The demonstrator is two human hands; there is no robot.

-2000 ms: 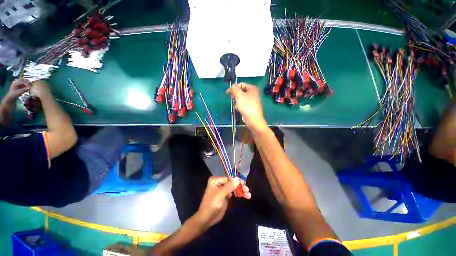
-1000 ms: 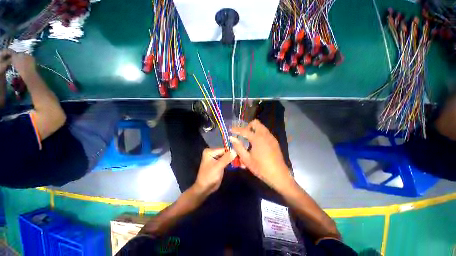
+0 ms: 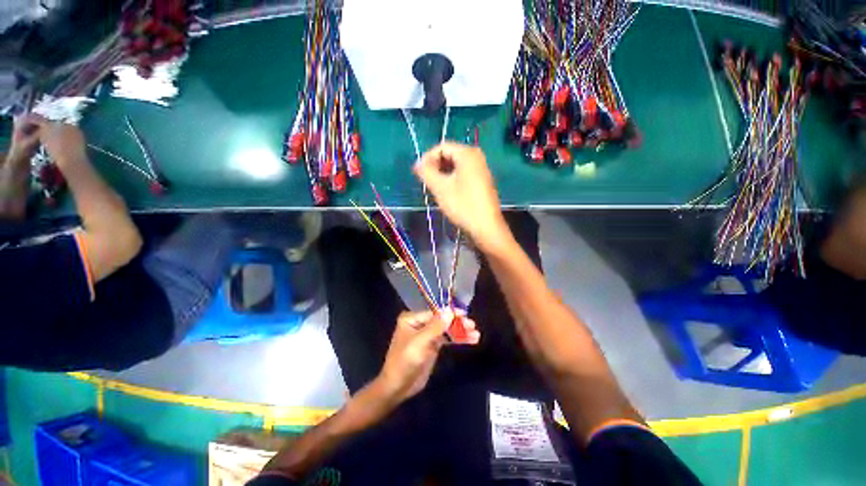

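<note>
My left hand (image 3: 414, 349) grips the red connector (image 3: 462, 329) over my lap. Several loose wires (image 3: 404, 251) fan up and left from it, yellow, red and blue. My right hand (image 3: 462, 186) is at the bench edge, fingers bent together around a pale wire that runs up from the connector. Two pale wires reach towards the black twisting head (image 3: 433, 80) on the white machine (image 3: 389, 47); whether their ends sit in it is unclear. Another wire with a dark reddish tip stands up behind my right hand.
The left harness bundle (image 3: 325, 142) and right harness bundle (image 3: 570, 104) flank the machine on the green bench (image 3: 223, 114). The far-right pile (image 3: 764, 180) hangs over the edge. A neighbour's arms (image 3: 90, 180) are at left, another's at right. Blue stools (image 3: 249, 294) stand both sides.
My right hand has moved from beside the connector up to the bench edge, onto a pale wire. My left hand still holds the connector. The view has tilted slightly.
</note>
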